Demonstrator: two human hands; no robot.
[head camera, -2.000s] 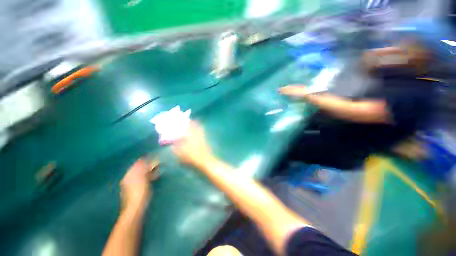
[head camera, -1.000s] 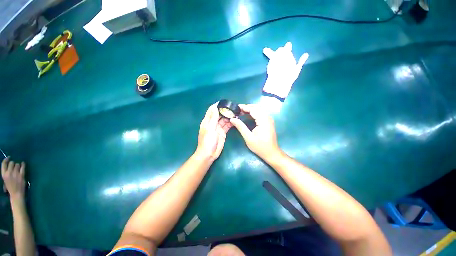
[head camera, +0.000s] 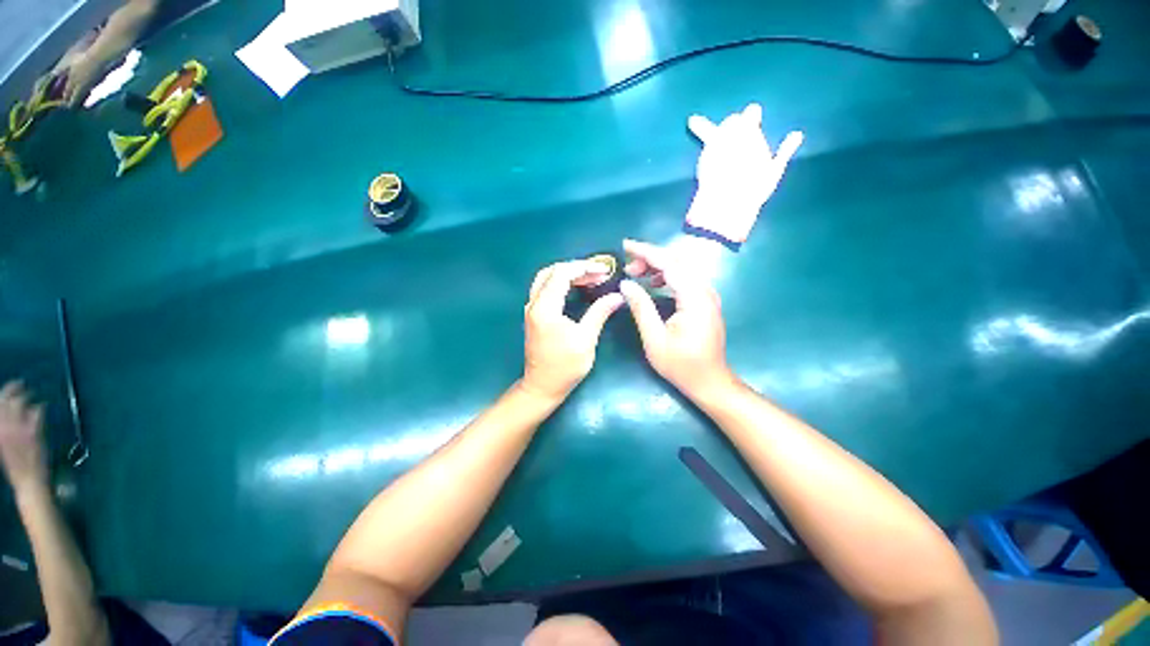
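A small dark tape roll (head camera: 607, 273) with a yellowish core is held above the middle of the green bench, mostly hidden by fingers. My left hand (head camera: 563, 323) grips it from the left, with thumb and fingers around it. My right hand (head camera: 679, 316) is at its right side, fingertips at the roll's edge. Whether the right fingertips pinch a tape end cannot be told. A white glove (head camera: 735, 177) with a dark cuff lies flat just beyond my right hand.
Spare tape rolls (head camera: 389, 199) stand left of centre. A dark strip (head camera: 734, 499) and pale scraps (head camera: 499, 550) lie near the front edge. A black cable (head camera: 605, 92) runs from a white box (head camera: 353, 34). Yellow-orange tools (head camera: 177, 114), a metal strip (head camera: 69, 379) and another person's hand (head camera: 22, 435) are left.
Since one second ago, my left fingers have closed over the roll and turned it. The bench view has shifted slightly right. A metal strip now lies by the neighbour's hand, and another hand shows at top left.
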